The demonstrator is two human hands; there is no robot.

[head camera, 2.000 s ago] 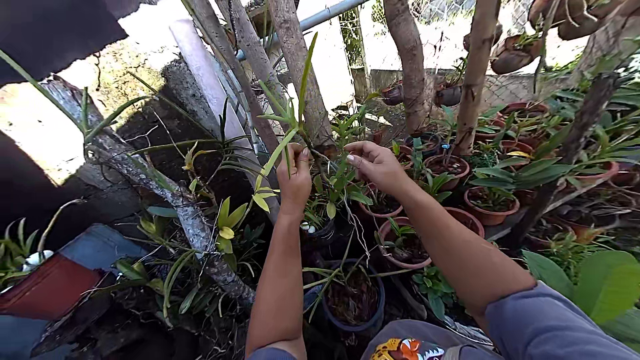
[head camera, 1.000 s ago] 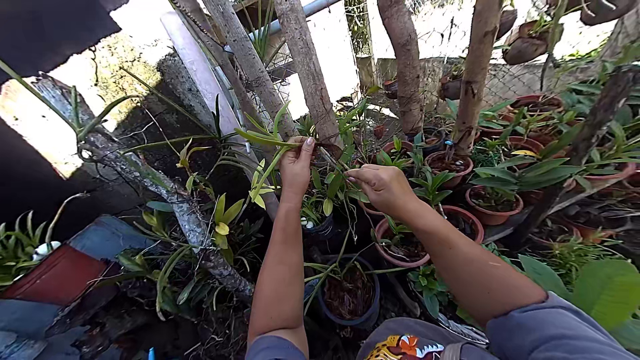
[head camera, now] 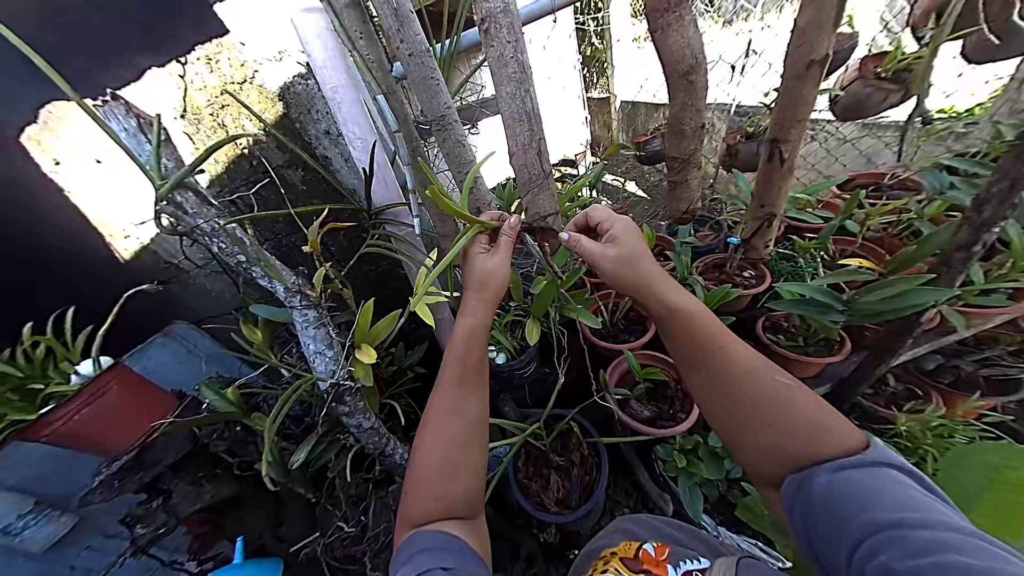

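My left hand (head camera: 490, 260) grips the stem of an orchid plant (head camera: 452, 208) between thumb and fingers, its green strap leaves pointing up and to the left. Thin roots (head camera: 560, 344) hang below the hands. Just to the right, my right hand (head camera: 604, 244) has thumb and forefinger pinched together beside the plant's roots; whether a thin root or strand is between them is too small to tell. Behind both hands rises a slim tree trunk (head camera: 520, 112). Below them stands a dark pot (head camera: 596, 488) filled with brown chunky material.
A lichen-covered branch (head camera: 312, 328) slants down on the left. Several potted plants crowd the right, among them a pink pot (head camera: 686, 420) and a terracotta pot (head camera: 804, 364). More trunks (head camera: 680, 104) and a chain-link fence (head camera: 848, 148) stand behind. A blue plastic object (head camera: 248, 566) lies at bottom left.
The orchid's leaves stood upright between the hands two seconds ago and now lean to the left. My left hand has stayed on the plant, and my right hand remains near its roots.
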